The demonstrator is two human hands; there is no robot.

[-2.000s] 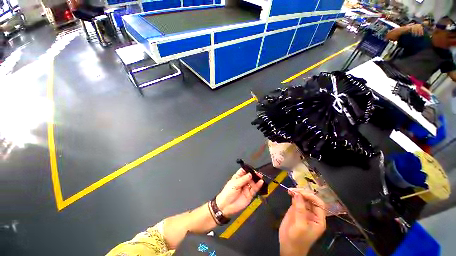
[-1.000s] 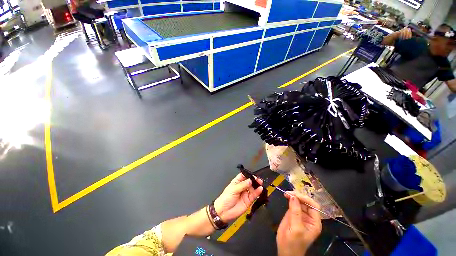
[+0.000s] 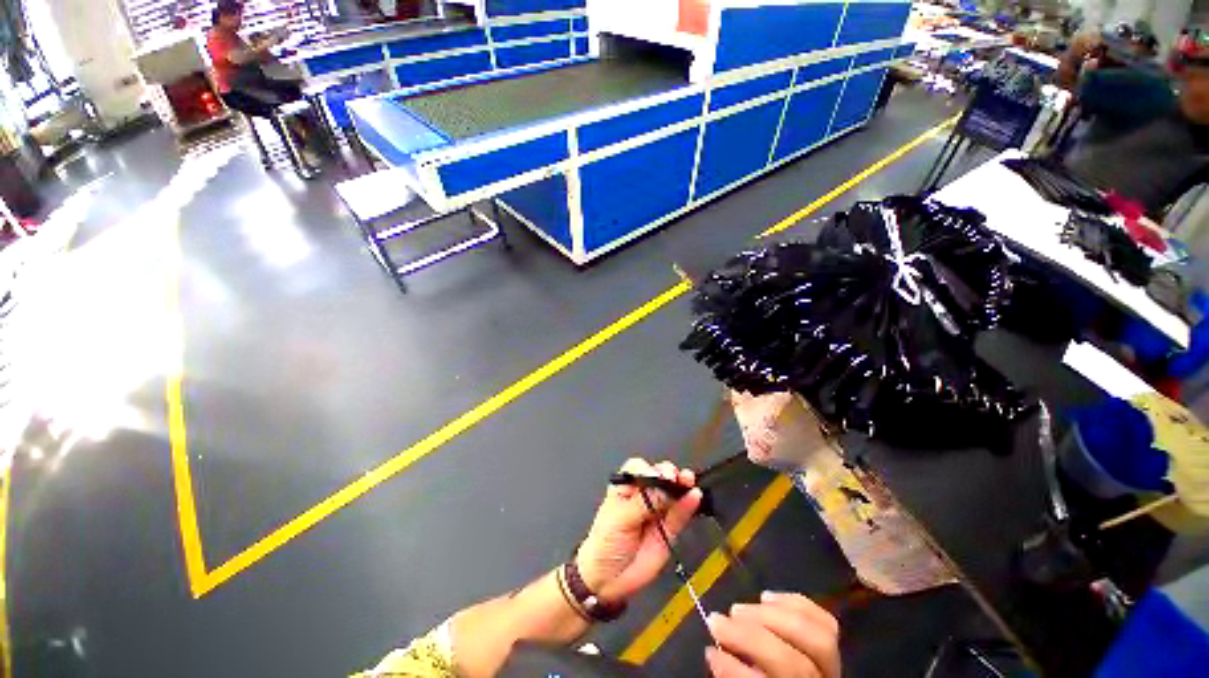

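Observation:
My left hand [image 3: 634,532] holds a short length of black strap [image 3: 652,485] between thumb and fingers, over the floor left of the table edge. My right hand [image 3: 776,638] is lower and to the right, partly cut off by the bottom edge. It holds a thin rod-like applicator [image 3: 695,599] that points up and left towards the strap. Whether its tip touches the strap is too small to tell. A big black strap bundle [image 3: 849,318], tied with white cord [image 3: 902,258], lies on the dark table beyond my hands.
Stained covering [image 3: 882,530] lines the table edge. At the right are a dark-blue cloth [image 3: 1120,444] in a round container, a yellow disc [image 3: 1184,431] and a pale stick [image 3: 1138,511]. A blue-and-white conveyor machine [image 3: 636,199] stands ahead. People sit far left and at the right.
My right hand has moved down and left, and the applicator now stands steeper. The strap in my left hand is turned flatter. The view has shifted, showing a seated person at the far left.

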